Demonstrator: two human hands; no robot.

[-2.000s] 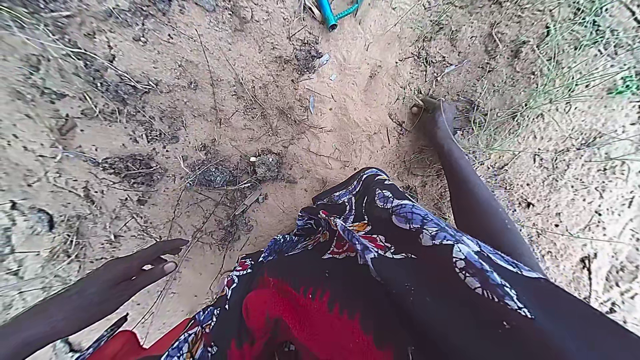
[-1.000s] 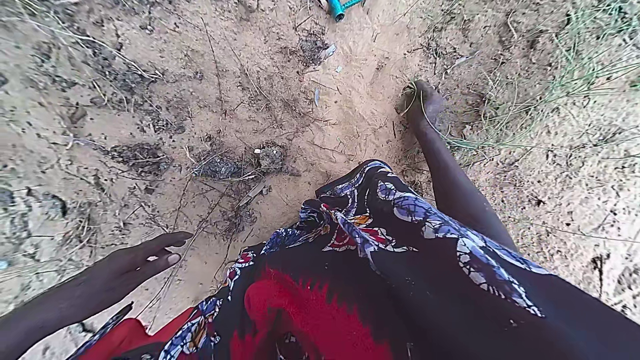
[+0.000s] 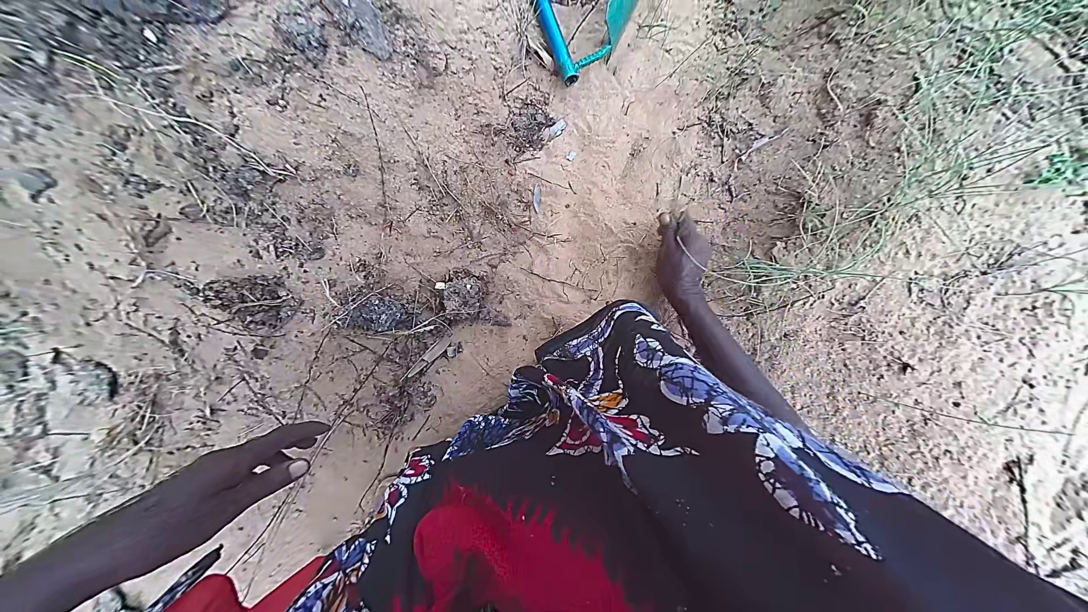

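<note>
My left hand (image 3: 234, 476) hangs over the sandy soil at lower left, thumb and fingers apart, with nothing in it. At right centre, low to the ground, is what looks like my right hand (image 3: 684, 255), small and curled. Thin grass stems (image 3: 748, 270) run to it and across its back, and its fingertips look closed on them. Patterned black, blue and red cloth (image 3: 603, 425) hides the rest of that arm. Beyond, at the top edge, lies a teal tubular metal object (image 3: 554, 42) with a short ribbed crosspiece; its far part is cut off.
Dark clods (image 3: 378, 312) and a pale wood chip (image 3: 427, 355) lie left of the cloth. Dry twigs, roots and small pale scraps (image 3: 557, 129) are scattered over the sand. Green and dry grass (image 3: 918, 170) grows at upper right, and larger grey lumps (image 3: 361, 25) sit at upper left.
The curled right hand has shifted left over the ground, and grass stems now stretch from it to the right. My left hand keeps much the same open pose.
</note>
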